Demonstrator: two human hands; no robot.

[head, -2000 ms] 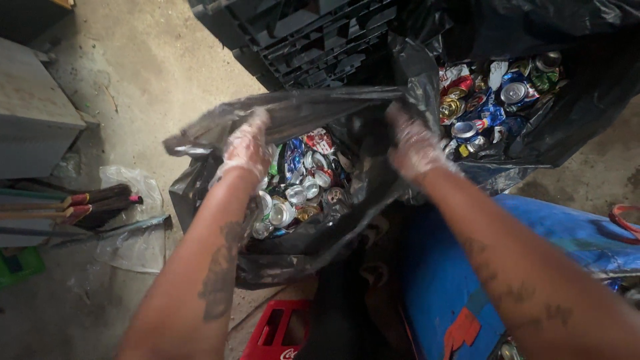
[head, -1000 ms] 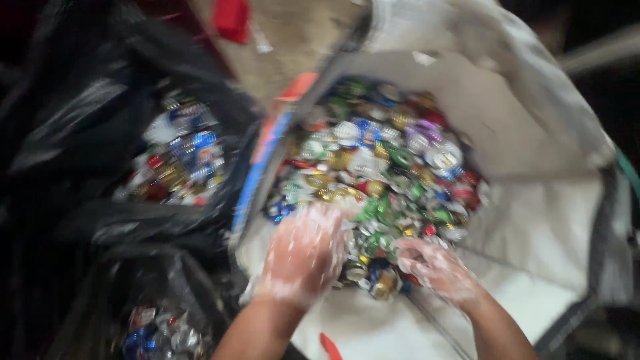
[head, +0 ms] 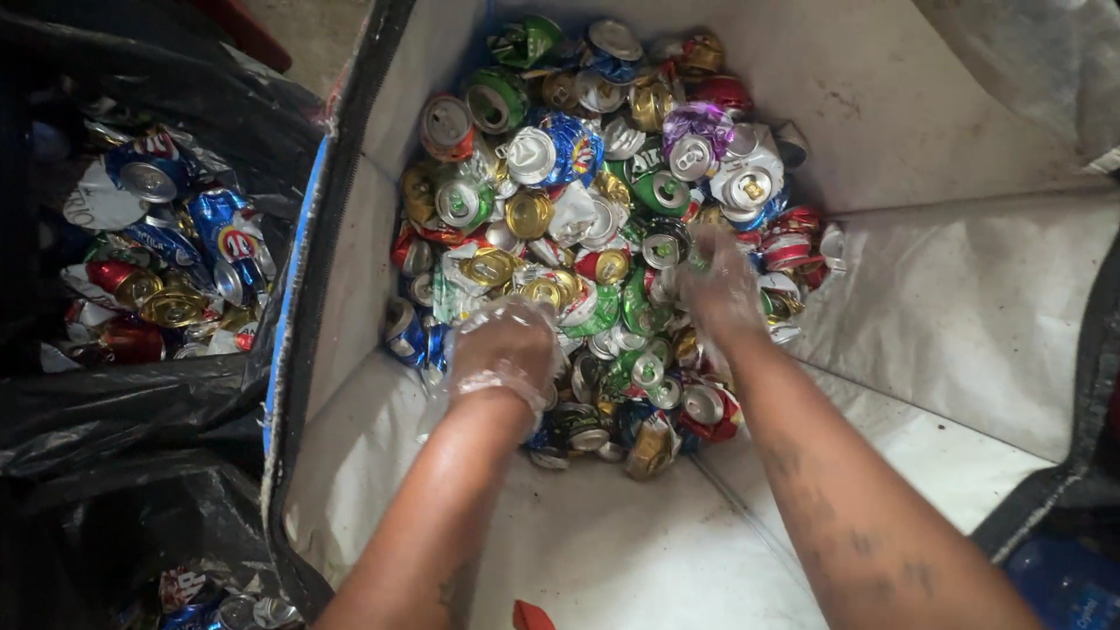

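Crushed aluminum cans (head: 604, 210) in many colors lie heaped inside a large white-lined fabric bag (head: 962, 289). Both my hands wear clear plastic gloves and reach down into the heap. My left hand (head: 507, 346) rests at the near left of the pile, by gold and white cans, its fingertips hidden behind the hand. My right hand (head: 717, 280) is on the right part of the pile, beside a black and green can (head: 665, 245); what its fingers touch is partly hidden. Whether either hand grips a can does not show.
At the left, a black plastic bag (head: 166, 407) holds more crushed cans (head: 171, 297). Another black bag (head: 166, 499) with cans is below it. The white bag has a dark zippered rim (head: 337, 219). A blue plastic object (head: 1063, 577) stands at the lower right.
Two seconds ago both hands held the rim of a black bag of cans. The view has swung to the white-lined bag, where both hands are now among the cans.
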